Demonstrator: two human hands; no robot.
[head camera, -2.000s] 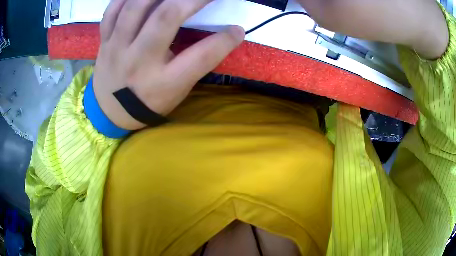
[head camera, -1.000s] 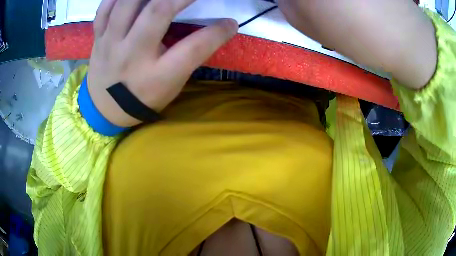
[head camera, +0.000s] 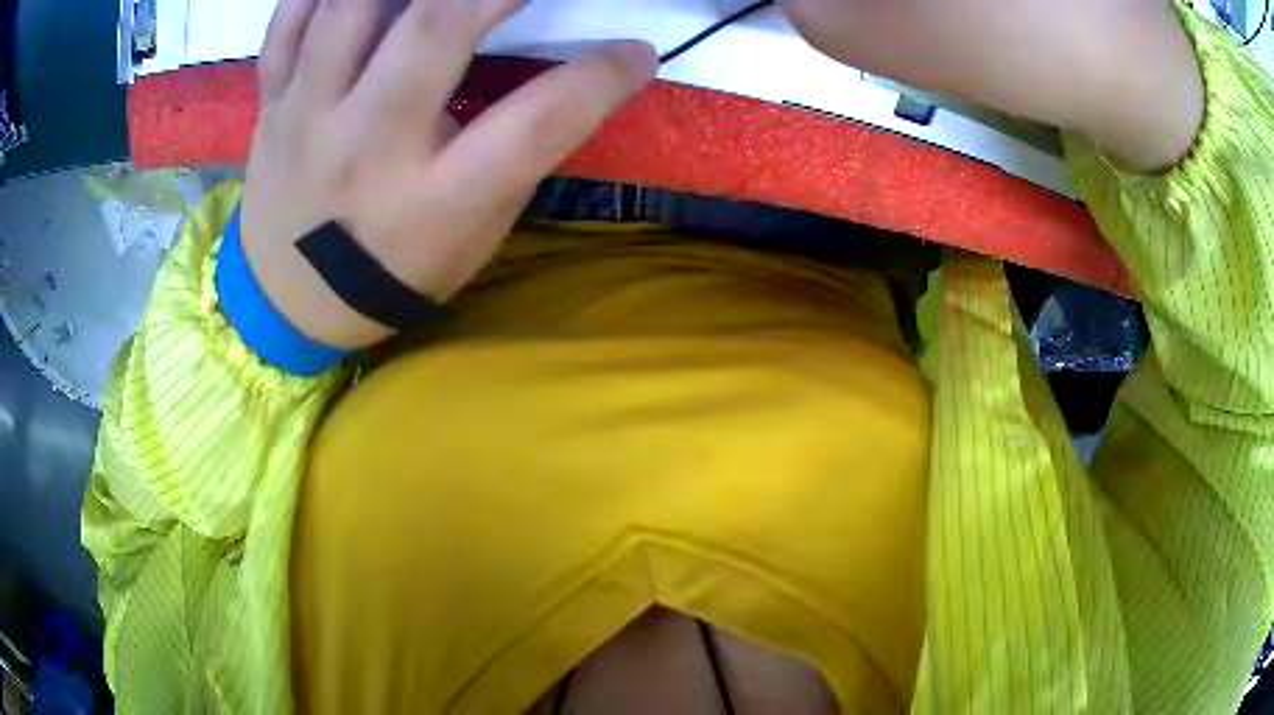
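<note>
A white display back panel (head camera: 838, 70) lies across the top of the view, with a red edging band (head camera: 782, 165) along its near side. My left hand (head camera: 405, 154) is spread over the panel's near edge, its fingertips partly cut off by the top. A thin black cable (head camera: 715, 31) runs from my left thumb tip up towards my right hand (head camera: 964, 56), whose fingers are out of the picture. A black tape strip (head camera: 366, 277) is stuck on the back of my left hand, above a blue wrist strap (head camera: 270, 310).
A dark green mat (head camera: 56, 84) shows at the far left. Below it is a round, pale, marked surface (head camera: 84, 293). A dark, shiny item (head camera: 1083, 333) lies beyond the edging at right. A small dark bracket (head camera: 915, 109) sits near the panel's edge.
Both hands have shifted a little left since the first frame. My right forearm dipped over the panel's right part, then rose again, uncovering the small bracket.
</note>
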